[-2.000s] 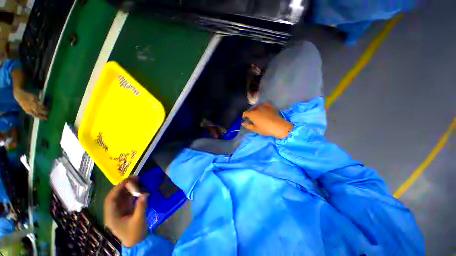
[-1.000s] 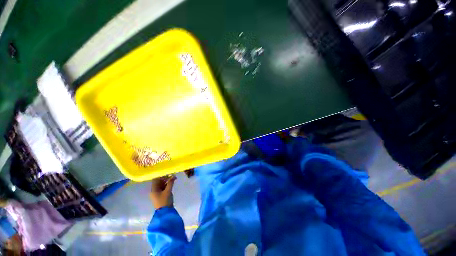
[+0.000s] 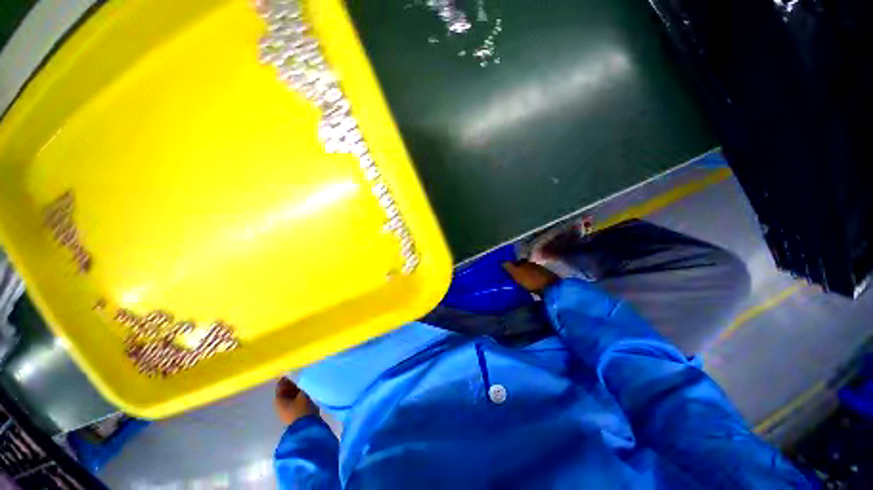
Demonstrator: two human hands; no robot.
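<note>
The yellow tray (image 3: 220, 191) fills the left of the view on the green bench, its near edge over the bench edge. Pale silvery small parts (image 3: 325, 105) lie along its right side, and reddish-brown small parts (image 3: 172, 345) lie in two piles at the left and near side. My left hand (image 3: 290, 400) is small and partly hidden at the tray's near rim; its fingers and any hold are unclear. My right hand (image 3: 531, 276) is low near my lap, by a blue thing (image 3: 483, 279) below the bench edge; its fingers are partly hidden.
Tiny glinting parts (image 3: 469, 24) are scattered on the green bench (image 3: 536, 124) right of the tray. A glossy black tray stack (image 3: 775, 144) stands at the right. Part of a dark gridded tray (image 3: 29, 450) shows at the lower left. Yellow lines mark the grey floor.
The view has turned and come closer to the yellow tray. My left hand, earlier raised with a pale bit at its fingertips, is now low at the tray's near rim.
</note>
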